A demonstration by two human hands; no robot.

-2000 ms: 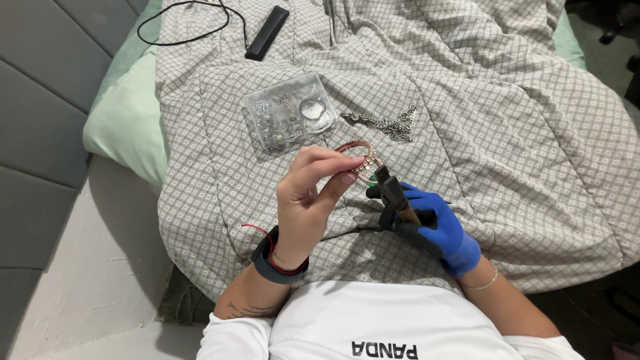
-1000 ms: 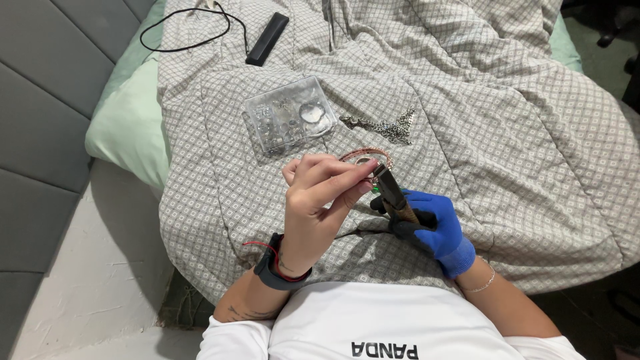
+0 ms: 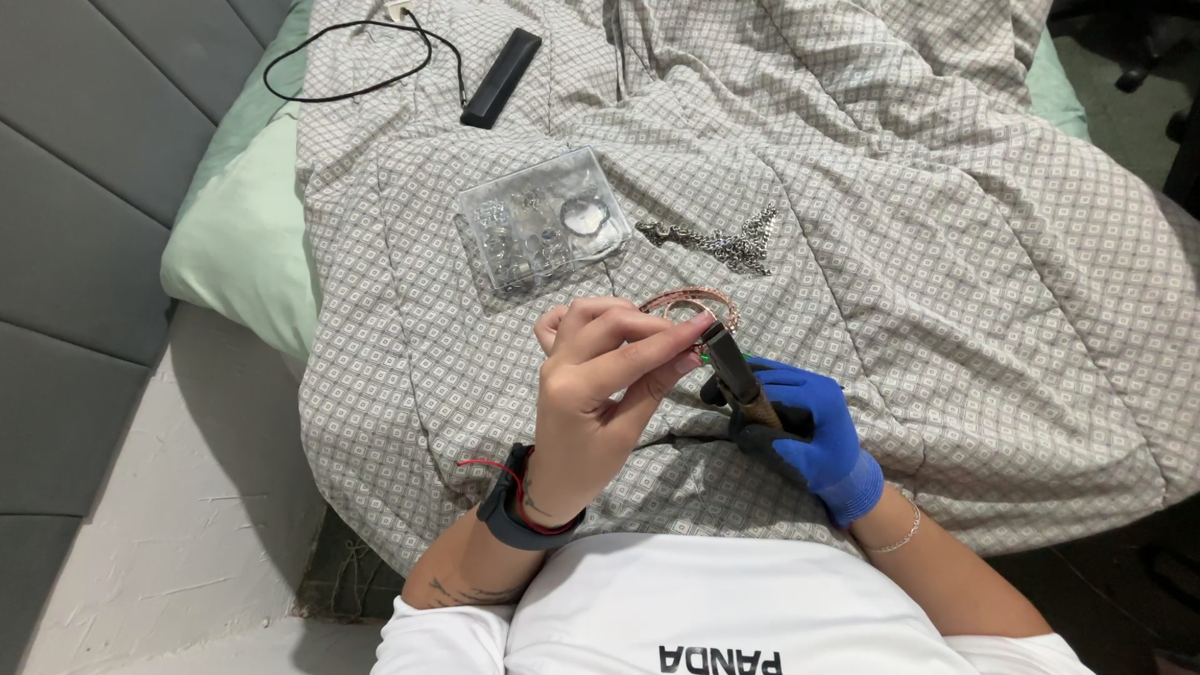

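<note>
Copper-coloured looped jewellery (image 3: 727, 302), possibly a bracelet, is pinched between the thumb and fingers of my bare left hand (image 3: 600, 384). My right hand (image 3: 806, 427), in a blue glove with dark palm and fingers, is closed around a pliers-like hand tool (image 3: 733, 370). The tool's dark metal head points up and left and meets the jewellery by my left fingertips; whether its jaws grip it I cannot tell. Something small and green shows beside the tool head. Beyond my hands lie a clear plastic compartment box (image 3: 609, 192) with small metal parts and a heap of silver-coloured chain (image 3: 727, 248).
A patterned grey quilt (image 3: 994, 328) covers the bed under everything, with folds throughout. At the far left lie a black elongated case (image 3: 502, 79) and a looped black cord (image 3: 347, 98). A pale green sheet (image 3: 244, 220) shows at the bed's edge, beside a grey padded panel (image 3: 84, 187).
My left fingers have shifted a little toward the tool head and now meet it more closely. The copper-coloured loops have turned in my fingers. My right hand has kept its hold on the tool.
</note>
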